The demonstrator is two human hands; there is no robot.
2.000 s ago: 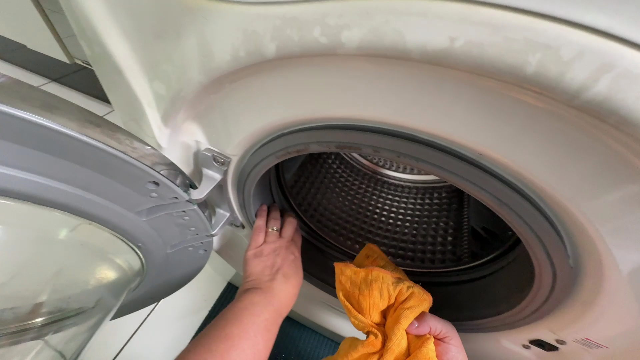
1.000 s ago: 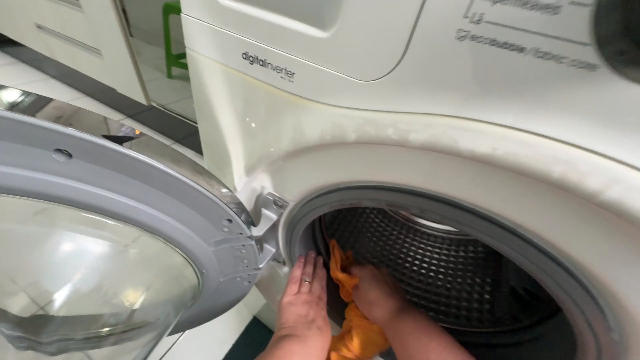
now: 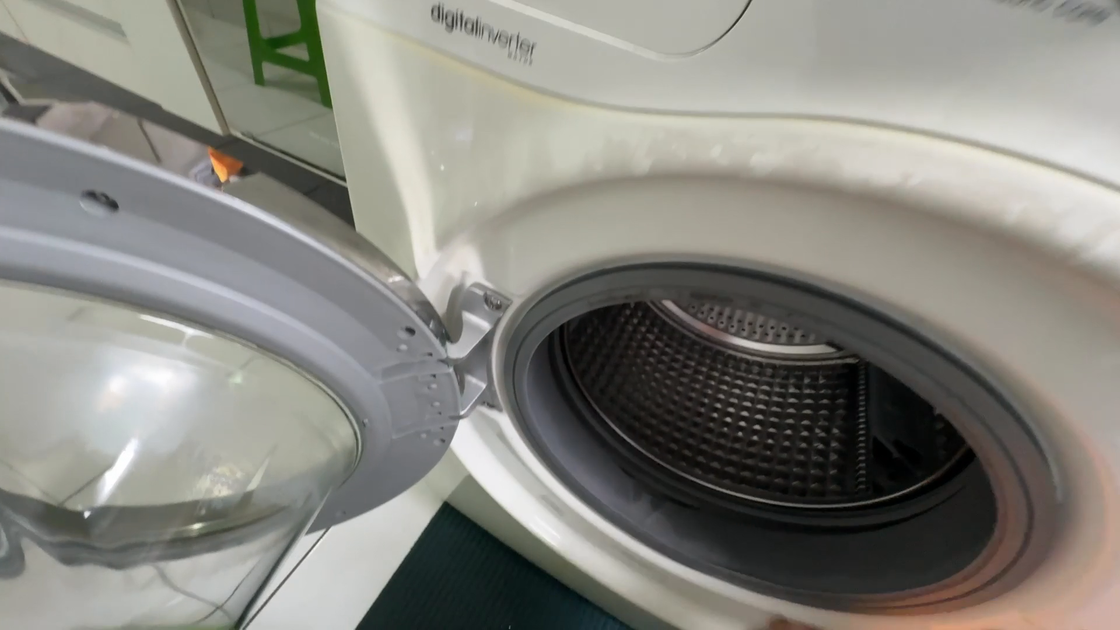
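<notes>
The front-loading washing machine (image 3: pixel 420 131) stands with its round door (image 3: pixel 394 385) swung open to the left on a metal hinge (image 3: pixel 477 341). Inside the grey rubber door seal (image 3: pixel 595 490) the perforated steel drum (image 3: pixel 726 411) is visible, with no cloth on the part that shows. A small sliver of skin, apparently of my right hand (image 3: pixel 787 623), shows at the bottom edge, below the seal; its fingers and anything in them are hidden. My left hand is out of view. The orange cloth seen earlier in my hand is not visible at the opening.
A dark ribbed mat (image 3: pixel 472 569) lies on the white tiled floor below the machine. Behind the door are a small orange thing (image 3: pixel 225 164) and some pale, crumpled material (image 3: pixel 105 131). Farther back stand a green stool (image 3: pixel 289 57) and white cabinets (image 3: pixel 131 52).
Both hands have left the seal's left side, where one held an orange cloth one second ago. The cloth is gone from the opening. The view has shifted.
</notes>
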